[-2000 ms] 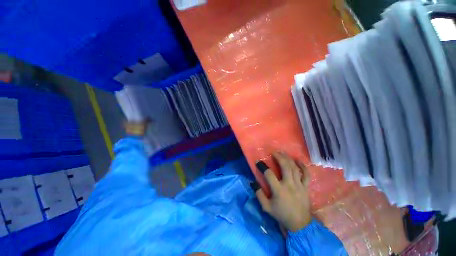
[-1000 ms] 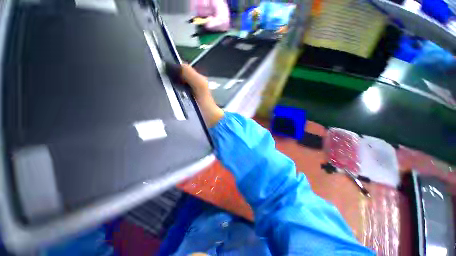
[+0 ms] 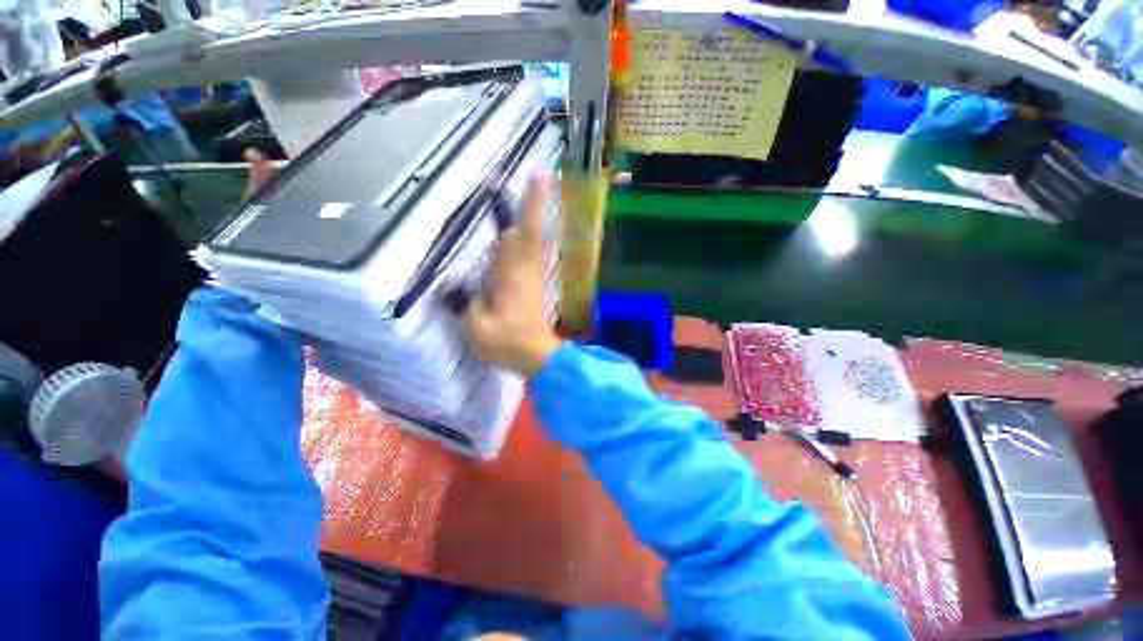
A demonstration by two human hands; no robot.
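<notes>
A tall stack of display panels with white foam sheets (image 3: 376, 344) stands on the reddish-orange mat. The top panel (image 3: 364, 175) lies grey back up, with a white label and a pale strip. My right hand (image 3: 514, 294) is at the stack's right side, fingers spread and pointing up, with black finger cots; it is slightly blurred and I cannot tell whether it grips an edge. My left hand (image 3: 260, 173) is mostly hidden behind the stack's far left side; only fingertips show.
A blue bin (image 3: 636, 328), a black pad (image 3: 693, 363), a red-speckled sheet (image 3: 773, 373), a dotted white sheet (image 3: 871, 382) and a pen-like tool (image 3: 821, 451) lie right of the stack. A shiny grey unit (image 3: 1034, 501) is farther right. A small fan (image 3: 85, 411) is at left. A green conveyor (image 3: 715, 263) runs behind.
The view has swung back to the bench. The panel held up close before my face is no longer there; a panel now lies on top of the stack, and both arms reach to the stack.
</notes>
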